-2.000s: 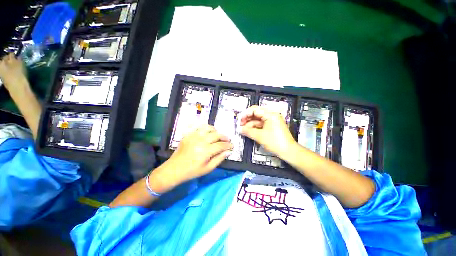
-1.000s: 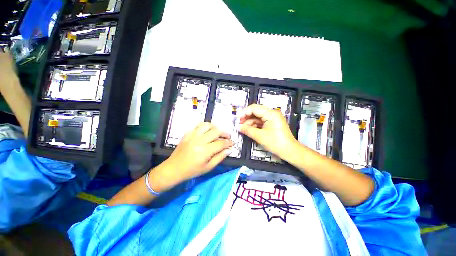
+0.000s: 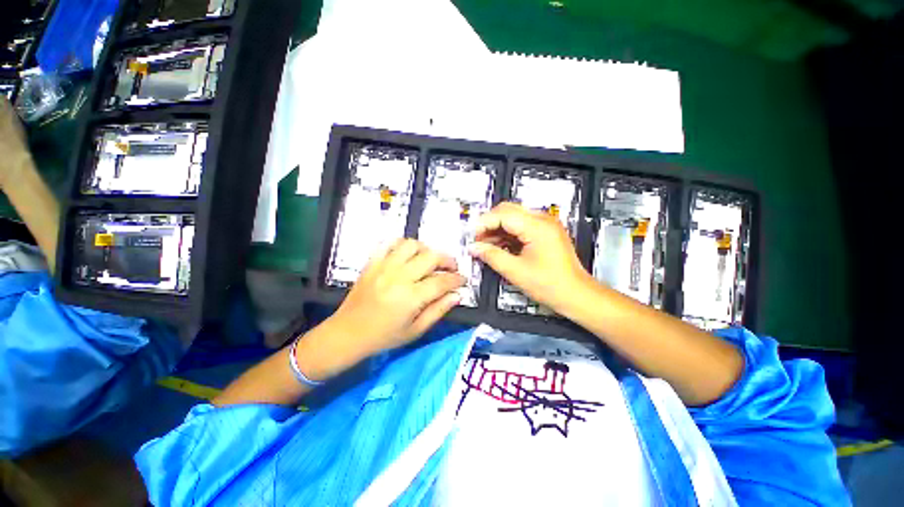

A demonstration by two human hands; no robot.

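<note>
A black foam tray [image 3: 476, 149] with several slots lies in front of me, a silvery phone unit in each slot. Both my hands are over the second unit from the left [image 3: 458, 188], which has a small orange flex cable. My left hand [image 3: 396, 302] rests at its lower left, fingers bent together near its surface. My right hand [image 3: 530, 253] is at its right side, thumb and index finger close together, partly covering the third unit [image 3: 545, 188]. Whether either hand pinches a small piece is too small to tell.
White sheets [image 3: 585, 104], one with a saw-toothed edge, lie behind the tray on the green mat [image 3: 738, 129]. At left stands another black tray [image 3: 233, 149] with units. Beyond it are a blue bag-like item [image 3: 74, 35] and a neighbour's bare forearm [image 3: 30, 193].
The view has shifted, so the trays and sheets sit a little higher in the picture. My hands stay over the second unit with hardly any visible movement.
</note>
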